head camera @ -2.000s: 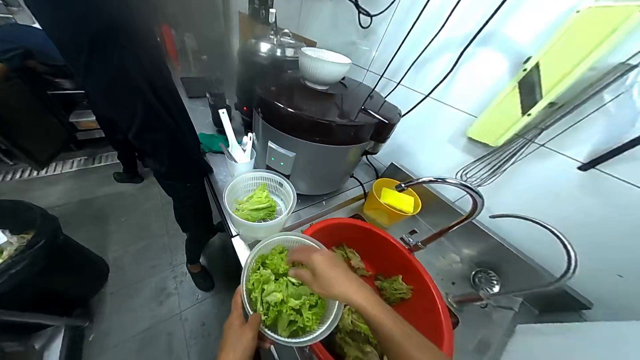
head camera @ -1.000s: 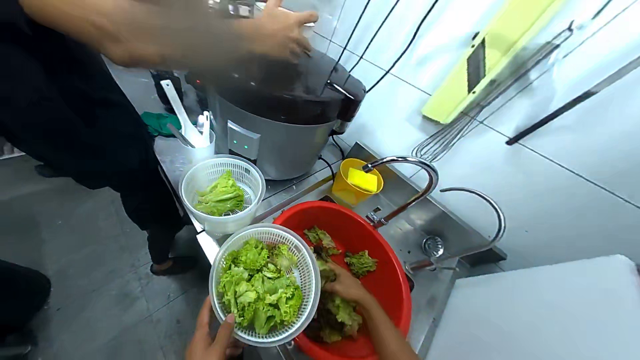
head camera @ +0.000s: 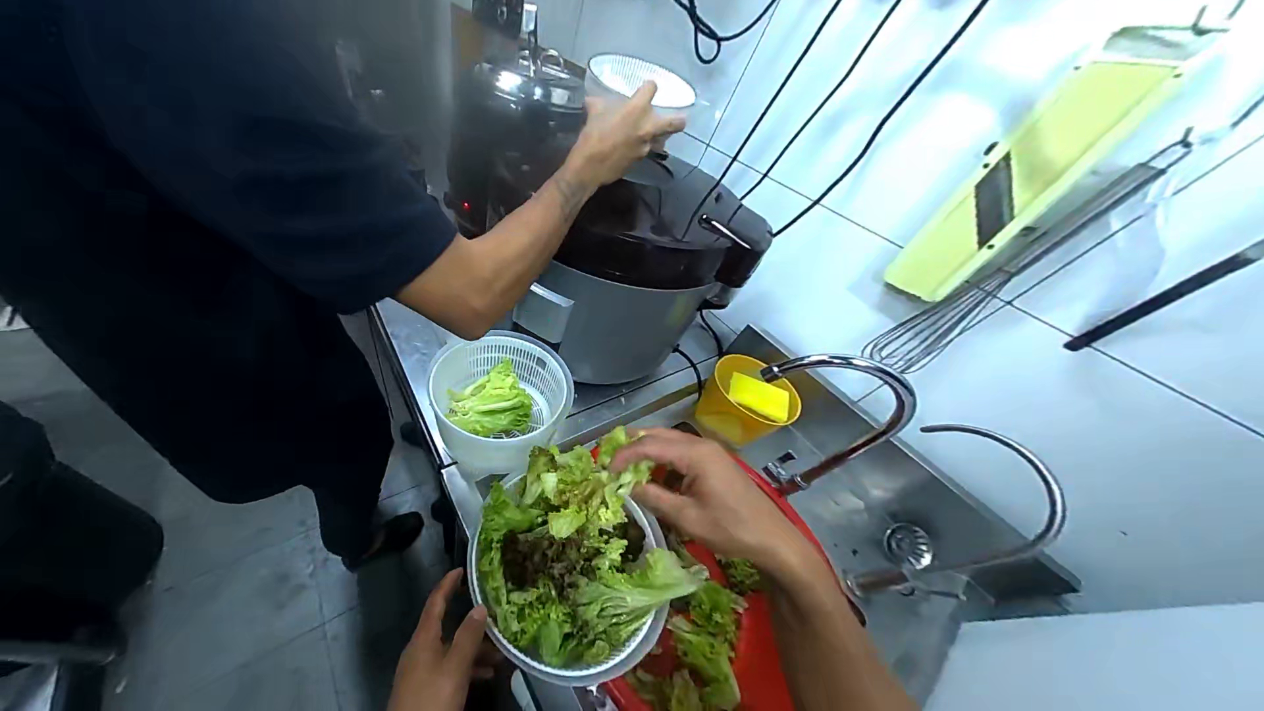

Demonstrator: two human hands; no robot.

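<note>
My left hand [head camera: 449, 637] holds the near left rim of a white plastic basket [head camera: 565, 679], which is heaped with green and reddish lettuce [head camera: 568, 553]. Over its far right rim, my right hand [head camera: 701, 484] pinches frilly lettuce leaves at the top of the heap. Beneath my right forearm, partly hidden, a red basin [head camera: 765, 632] holds more loose lettuce leaves [head camera: 706, 642]. A second white basket [head camera: 502, 449] with a light green lettuce piece [head camera: 492, 403] inside stands just beyond on the steel counter.
A co-worker [head camera: 227, 197] stands at left, one hand holding a white bowl [head camera: 642, 84] over a large cooker [head camera: 632, 247]. Chrome faucets [head camera: 889, 380] arch over the sink [head camera: 869, 504] beside a yellow cup [head camera: 736, 420] with a sponge [head camera: 760, 397]. A whisk [head camera: 948, 321] and green slicer [head camera: 1037, 178] hang on the wall.
My right hand has moved from the red basin up to the basket, which now holds a higher heap including reddish leaves. The co-worker's hand now holds the white bowl, which stood on the cooker earlier.
</note>
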